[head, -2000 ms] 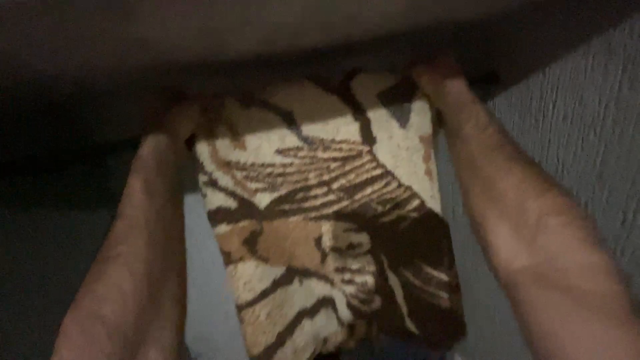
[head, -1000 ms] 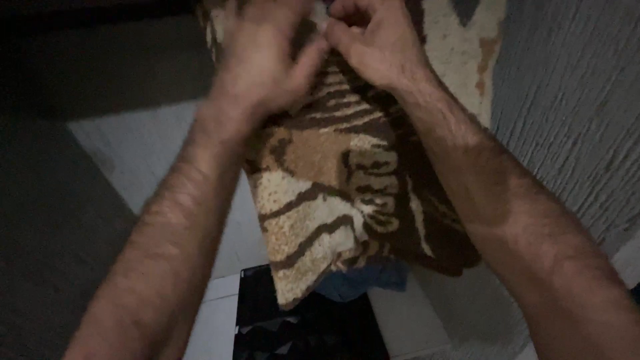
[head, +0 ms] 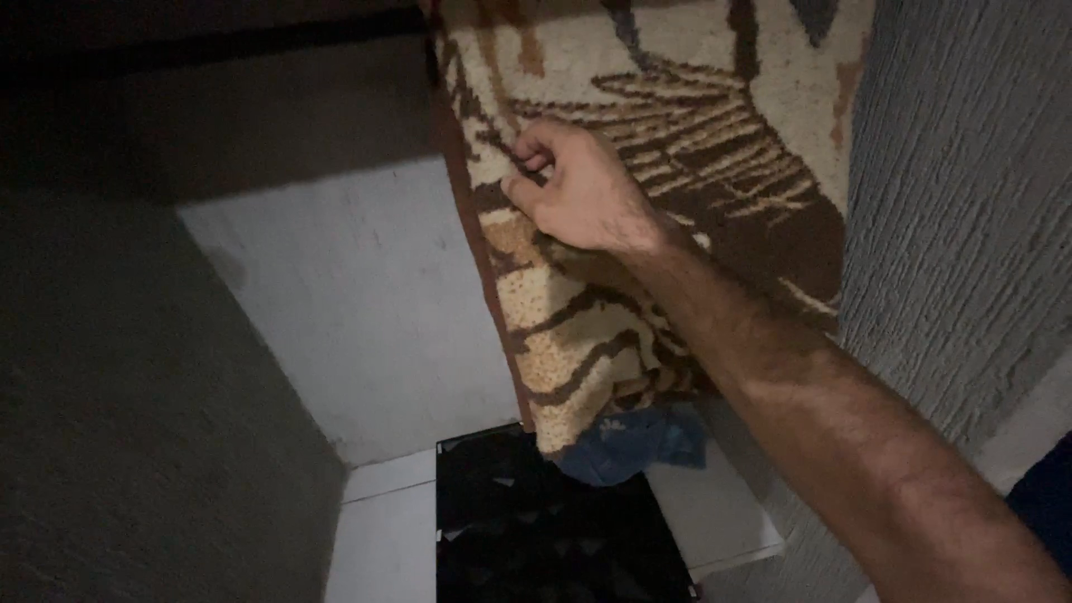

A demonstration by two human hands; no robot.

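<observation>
A thick patterned blanket [head: 737, 209] in cream, brown and tan hangs down beside the textured wall, its upper end running out of the top of the view. The forearm from the right edge ends in my right hand [head: 578, 184], which is at the blanket's left part, near its brown edge binding. Its thumb and fingers are curled close together; whether they pinch the cloth cannot be made out. My left hand is out of view.
A rough grey wall [head: 938, 167] stands at the right, a dark wall [head: 209, 402] at the left. Below the blanket are a blue plastic bag [head: 611, 452] and a black panel with angular marks [head: 553, 536] over white floor tiles [head: 381, 536]. A dark ledge [head: 209, 50] crosses the upper left.
Both hands were at the blanket's upper part before; my left hand has since gone out of view. My right hand is now at the blanket's left side.
</observation>
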